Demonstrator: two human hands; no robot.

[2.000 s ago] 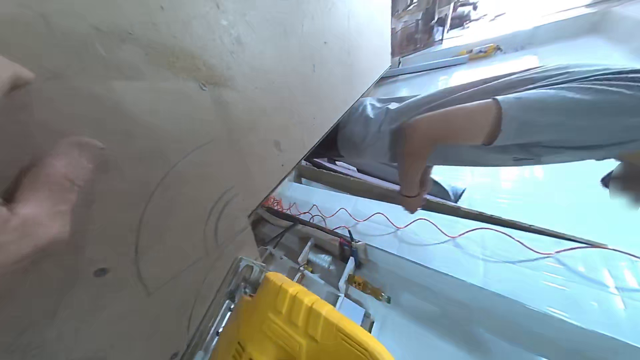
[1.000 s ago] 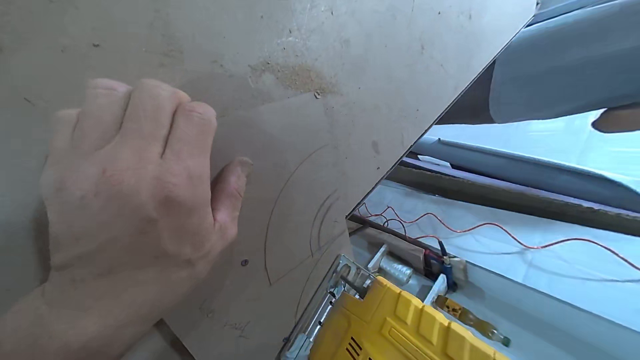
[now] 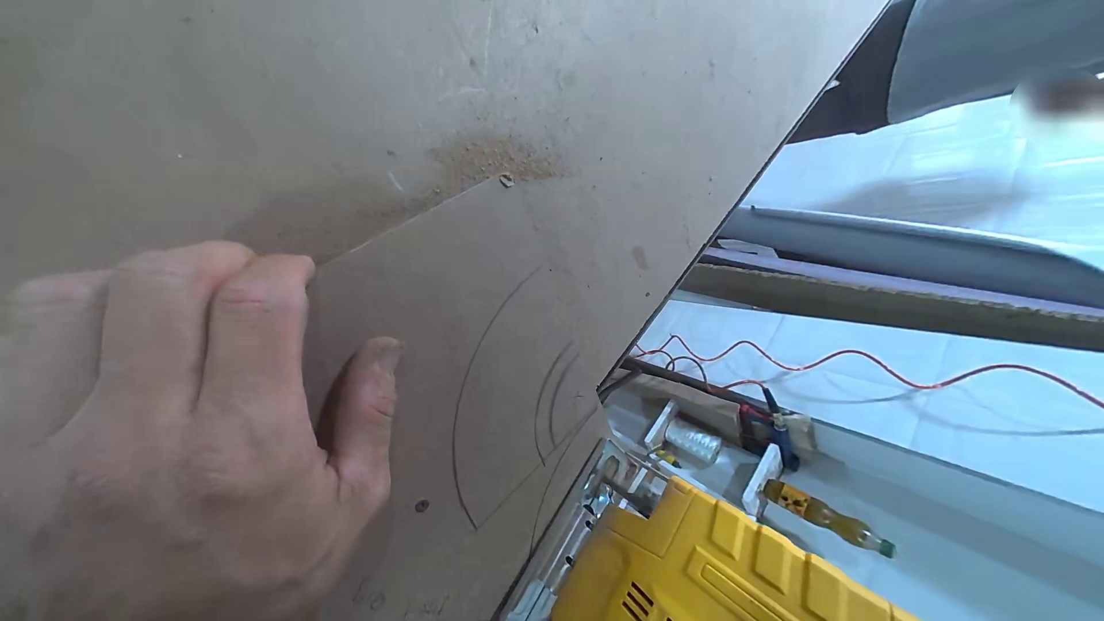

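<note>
My left hand lies palm down on a brown sheet board, thumb apart from the fingers, holding nothing. Beside it, a cut line runs up to a small chipped hole with sawdust around it. Pencil arcs and a straight line are drawn right of the thumb. A yellow jigsaw with a metal base plate stands at the board's lower right edge, at the bottom of the view. Its handle is cut off by the frame. My right hand is not visible.
Past the board's slanted edge runs a coiled red cable. Below lie a plastic bottle with yellowish liquid, a clear roll and pliers-like tools. A long board strip crosses at right. Another person's grey clothing shows at upper right.
My left hand has come from the far left edge onto the board, then moved lower. A curved or straight cut line and sawdust now show more fully. The other person's forearm has left the strip.
</note>
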